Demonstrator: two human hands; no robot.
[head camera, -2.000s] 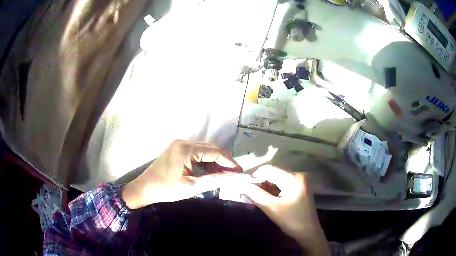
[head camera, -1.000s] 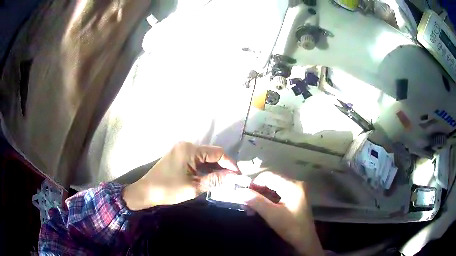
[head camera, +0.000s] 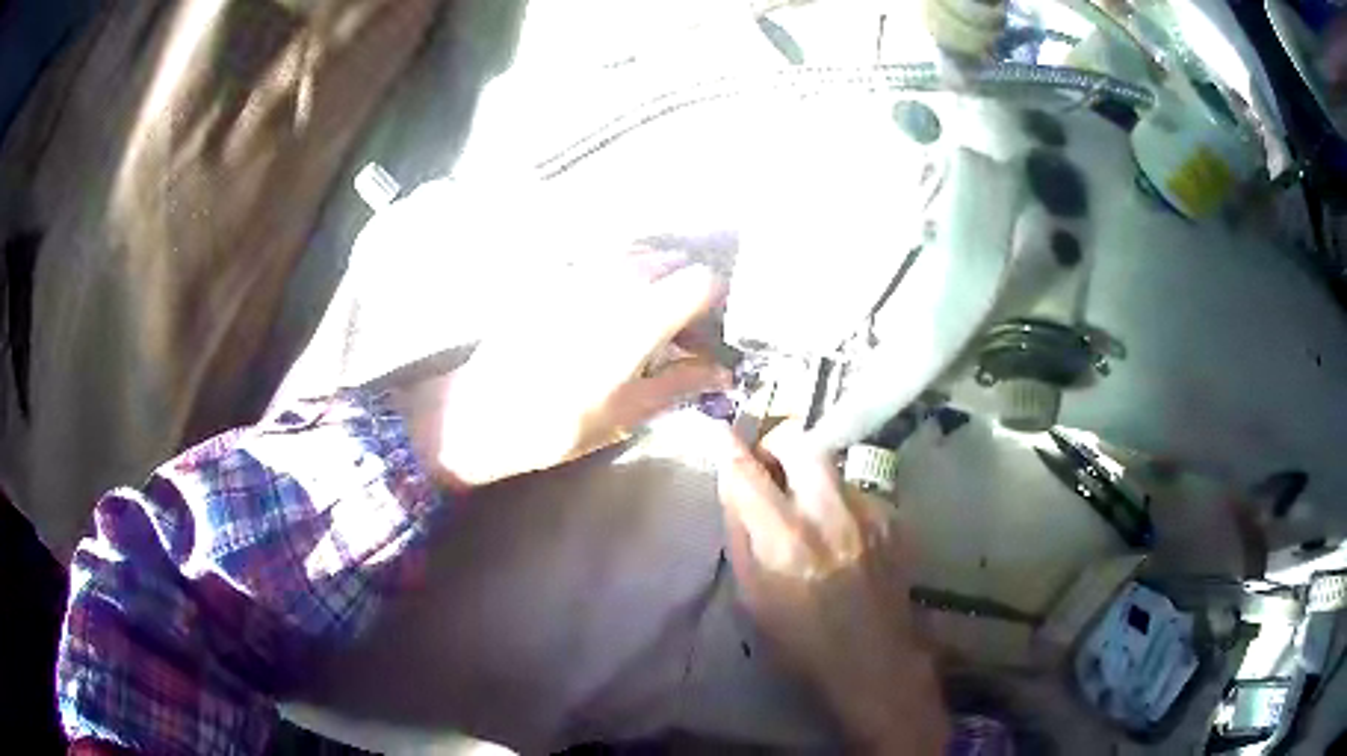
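Note:
My left hand (head camera: 576, 369) lies at the left of the needle area, its fingertips at the cloth; glare washes much of it out. My right hand (head camera: 813, 547) is right beside it, fingertips close together just below the presser foot (head camera: 756, 387). A small whitish piece shows between the hands; whether the fingers grip it or the cloth is hidden by glare. The pale grey-beige cloth (head camera: 591, 591) lies under both hands and towards me. The cream-white sewing machine (head camera: 1182, 310) stands over the work.
Brown cloth (head camera: 192, 222) is heaped at the left. A ribbed metal hose (head camera: 886, 74) crosses the top. A tray of white labels (head camera: 1138, 657) stands at the lower right, with a dark metal tool (head camera: 1101, 488) above it. A ridged knob (head camera: 1027, 402) sticks out from the machine head.
Both hands have moved up and away from me, from the table's front edge to the needle area. The view has shifted over the machine head. The pale cloth now shows under the hands.

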